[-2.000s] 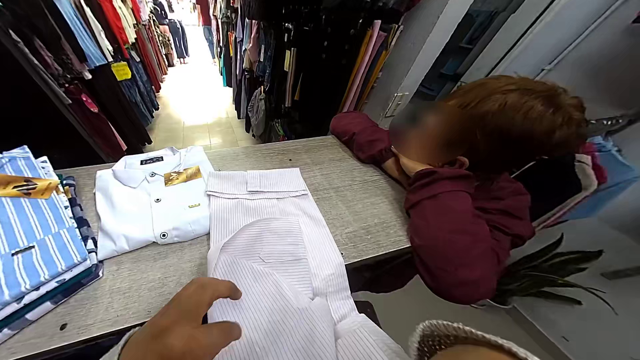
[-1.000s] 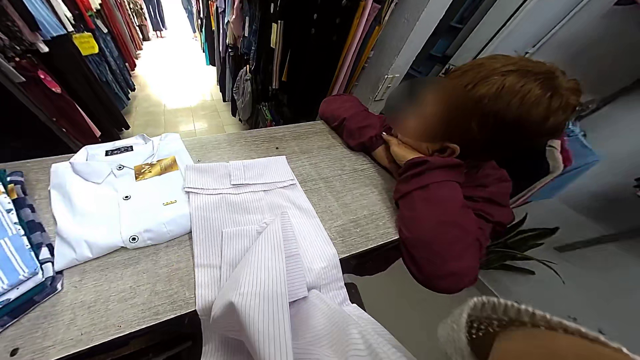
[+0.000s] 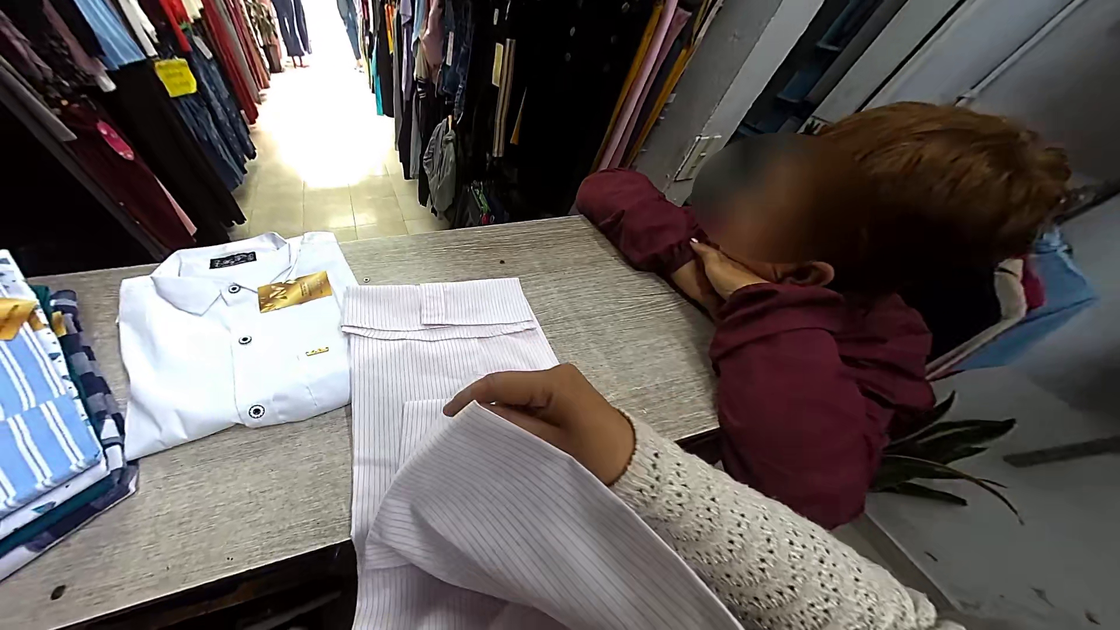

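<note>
A white shirt with thin stripes (image 3: 437, 359) lies partly folded on the wooden counter, its lower part coming over the near edge. My right hand (image 3: 551, 416), in a cream knitted sleeve, pinches a raised flap of its cloth between thumb and fingers, above the middle of the shirt. The flap hides part of the garment beneath. My left hand is out of view. Left of the striped shirt, and close beside it, is a folded white button shirt (image 3: 236, 341) with a gold tag (image 3: 295, 291).
A stack of folded shirts (image 3: 48, 411) sits at the counter's left end. Another person in a maroon top (image 3: 787, 394) leans with folded arms on the right end of the counter (image 3: 612, 324). Behind are racks of hanging clothes (image 3: 201, 105); a plant (image 3: 945, 451) stands at right.
My right hand has come in from the lower right and now grips the striped cloth, with the flap lifted. The left hand, seen two seconds ago at the shirt's left side, has left the view.
</note>
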